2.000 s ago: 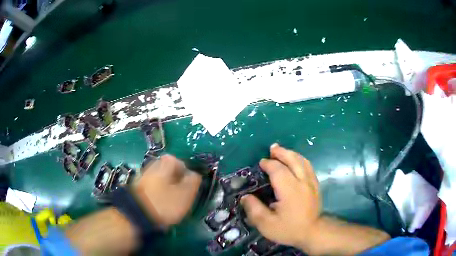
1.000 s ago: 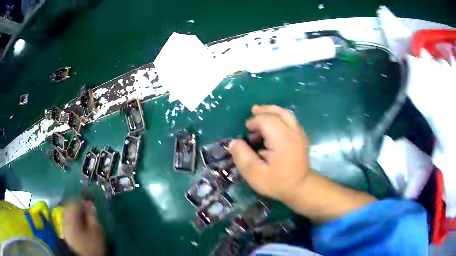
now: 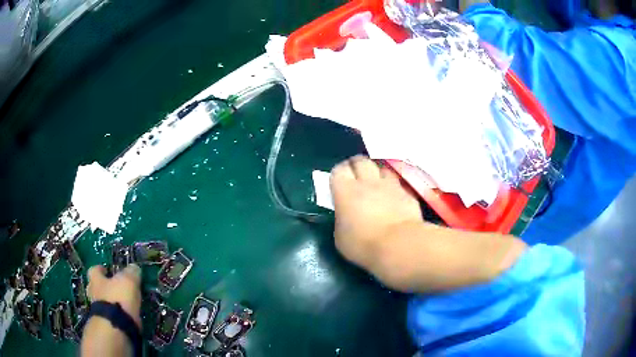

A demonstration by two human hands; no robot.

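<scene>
Several small dark rectangular electronic housings (image 3: pixel 174 270) lie on the green surface at the lower left. My left hand (image 3: pixel 115 287), with a black band at the wrist, is among them, fingers at the housings; whether it grips one cannot be told. My right hand (image 3: pixel 369 206) is at the near left edge of the red-orange tray (image 3: pixel 494 217). Its fingers are curled down beside a small white piece of paper (image 3: pixel 323 189); their grip is hidden. The tray holds white wipes (image 3: pixel 411 104) and crumpled silvery plastic (image 3: pixel 512 132).
A translucent-white dispensing syringe (image 3: pixel 171 143) lies along the chipped white strip (image 3: pixel 244 75), its tip near a white sheet (image 3: pixel 100 196). A clear air hose (image 3: pixel 275 153) curves from its green cap towards my right hand. Another person's blue sleeves (image 3: pixel 558 77) are beyond the tray.
The view has swung right, bringing the whole tray in. My right hand has moved from the housings to the tray's edge. My left hand has moved from the lower left corner to the housings.
</scene>
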